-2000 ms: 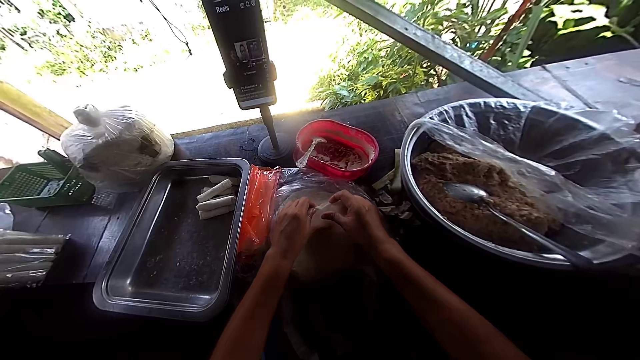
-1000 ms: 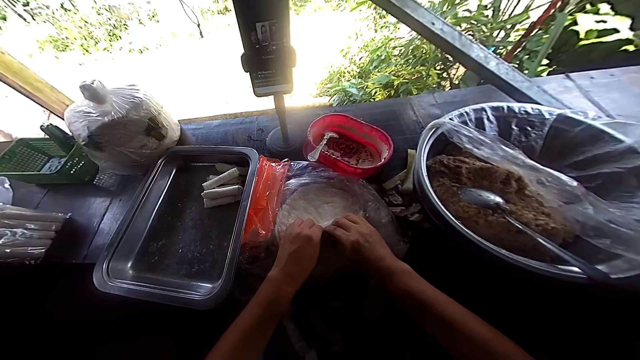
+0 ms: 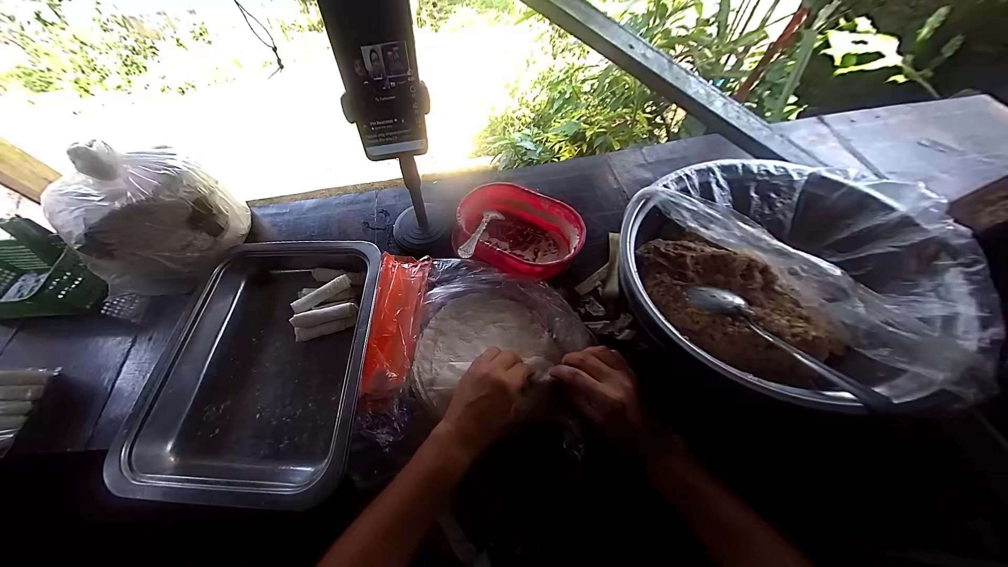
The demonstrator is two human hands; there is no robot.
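A stack of thin round wrappers (image 3: 472, 335) lies on clear plastic in front of me. My left hand (image 3: 492, 390) and my right hand (image 3: 602, 386) are at its near right side, fingers bent, pinching a pale wrapper (image 3: 539, 370) between them; whether it holds filling cannot be seen. Left of the stack are orange plastic bags (image 3: 394, 323) and a metal tray (image 3: 236, 394) with several white rolls (image 3: 324, 311). On the right, a large plastic-lined basin (image 3: 630, 299) holds brown crumbly filling (image 3: 709, 315) and a metal spoon (image 3: 787, 346). Behind the stack sits a red tub (image 3: 520, 224) with a spoon in reddish contents.
A phone (image 3: 382, 87) on a stand (image 3: 416, 224) rises at the back edge. A tied plastic bag (image 3: 150, 213) and a green basket (image 3: 47, 272) stand at the left, with bagged rolls (image 3: 24, 398) nearer. Scraps (image 3: 610, 315) lie beside the basin, and a metal beam (image 3: 669, 83) slants behind.
Both hands have moved nearer to me since two seconds ago, from over the wrapper stack to its near side, uncovering more of the stack.
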